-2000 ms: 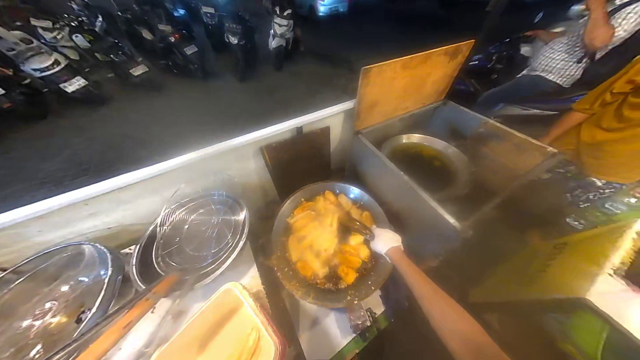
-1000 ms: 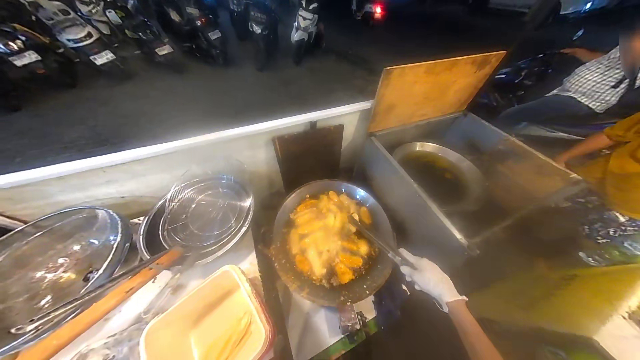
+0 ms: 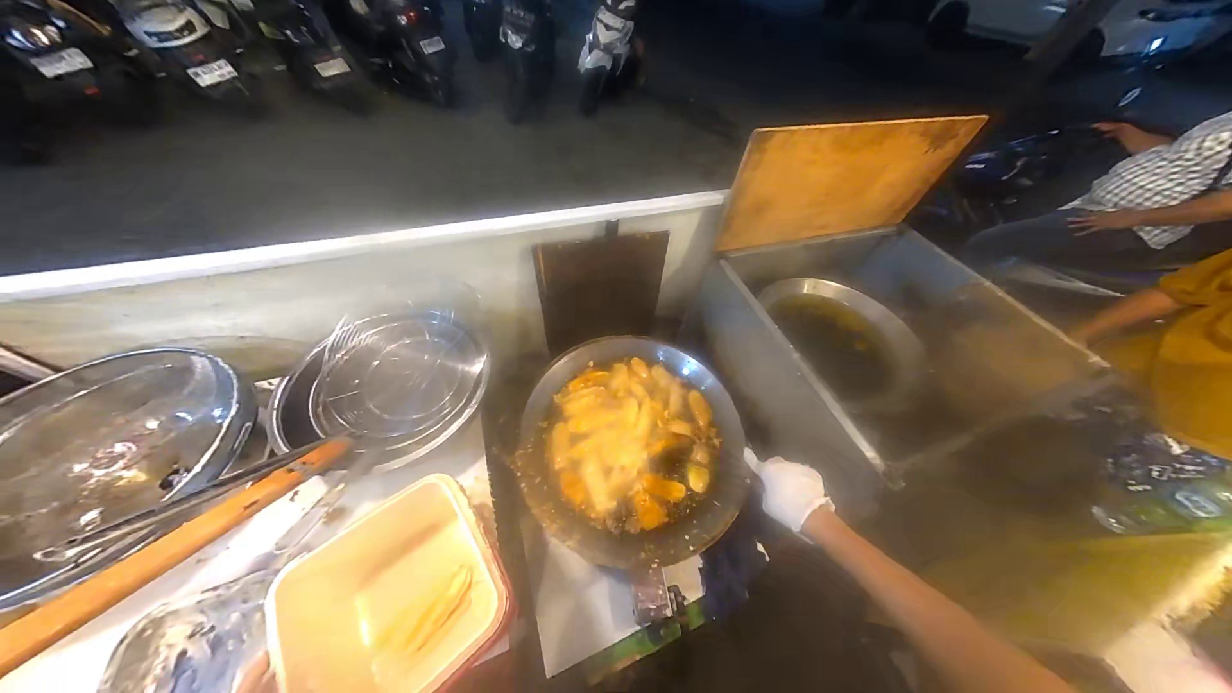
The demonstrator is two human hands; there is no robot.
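Observation:
A metal wok (image 3: 630,549) holds many golden, elongated pieces of food (image 3: 616,433) in steam. My right hand (image 3: 789,493), in a white glove, is closed at the wok's right rim around the handle of a cooking utensil; steam and blur hide most of the handle, and a dark part shows among the food. Left of the wok stands a cream plastic tub (image 3: 481,539) with a little yellow residue inside. What looks like a finger of my left hand (image 3: 254,676) touches the tub's lower left edge; the rest of that hand is out of view.
A metal box (image 3: 818,385) with a raised wooden lid (image 3: 847,178) holds a round pan (image 3: 828,289) of liquid. Left are a wire strainer (image 3: 399,371), a large metal bowl (image 3: 226,385) and a wooden-handled tool (image 3: 164,568). A low wall (image 3: 385,279) runs behind. Two people are at right.
My right hand, gripping the utensil, has drawn away from over the food to the wok's right rim since two seconds ago. The view has shifted somewhat.

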